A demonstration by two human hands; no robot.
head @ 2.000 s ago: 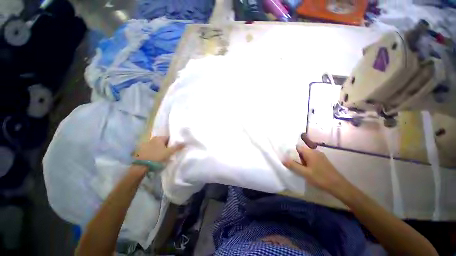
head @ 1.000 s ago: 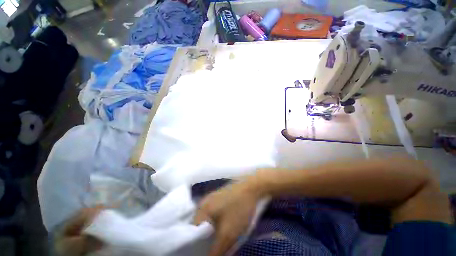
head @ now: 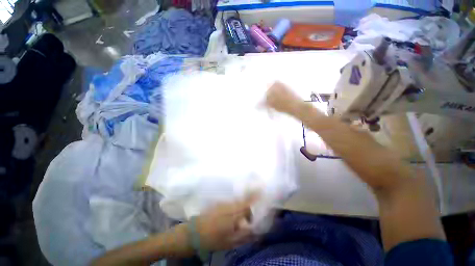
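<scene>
A white fabric panel [head: 219, 140] lies over the pale table left of the machine, overexposed and blurred. My right hand [head: 279, 98] is at the panel's upper right part, left of the needle area, closed on its edge. My left hand [head: 226, 221] is at the panel's near edge, low in the view, blurred, with white cloth between its fingers. The cream lockstitch machine [head: 364, 83] stands at the right; my right forearm passes in front of its bed and hides part of the needle plate.
A white and blue cloth bundle [head: 125, 88] and pale cloth [head: 67, 197] hang off the table's left side. Grey-blue cloth [head: 172, 32] is heaped behind. An orange box [head: 313, 36] and thread cones [head: 263, 37] lie behind the table. Dark rolls [head: 39, 78] stand far left.
My right hand has moved from my lap up and away across the table. My left hand has moved right to the table's near edge. The white cloth from my lap is now over the table.
</scene>
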